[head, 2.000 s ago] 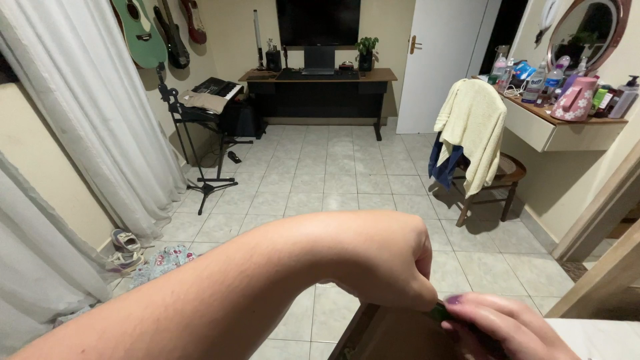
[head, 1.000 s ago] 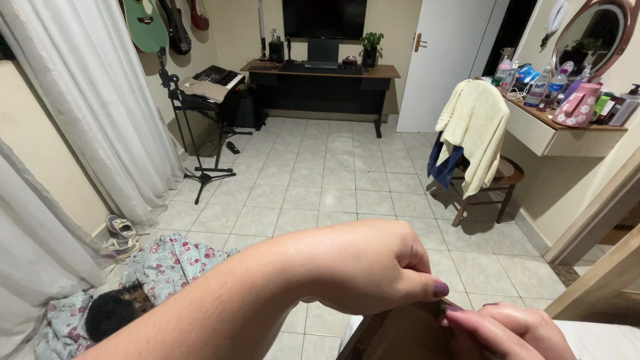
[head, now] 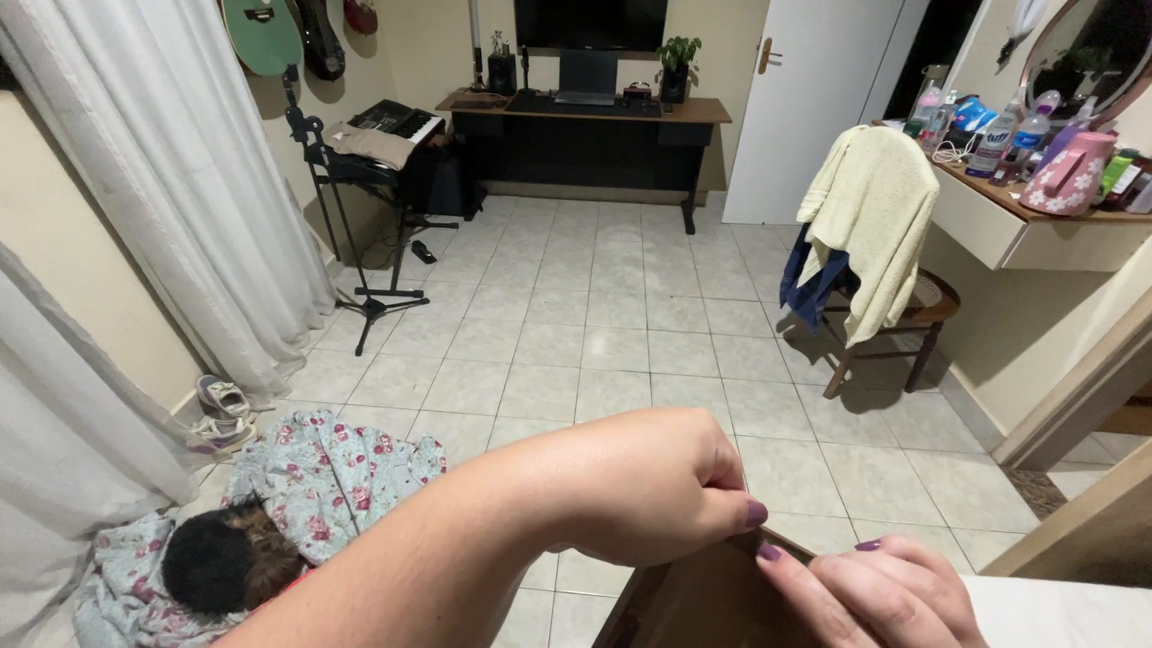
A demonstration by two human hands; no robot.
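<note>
My left hand (head: 661, 490) is bent down at the wrist over the top edge of a brown wooden panel (head: 711, 598) at the bottom of the view. Its thumb lies along the panel's corner, and its other fingers are mostly hidden behind the hand. Beside it, my right hand (head: 882, 594) rests at the same edge, thumb or fingertip close to my left thumb, other fingers curled. Whether either hand holds something small between the fingertips cannot be seen.
A dark-furred animal (head: 211, 558) lies on a floral cloth (head: 333, 477) at lower left, near shoes (head: 222, 414). A towel-draped chair (head: 868, 225) stands right, a microphone stand (head: 369, 306) left, a desk (head: 585, 112) behind. A white surface (head: 1062, 612) lies lower right.
The view has shifted, bringing the animal and more of the floral cloth into sight. A small green thing seen between my fingertips earlier is no longer visible. Both hands stay at the panel's edge.
</note>
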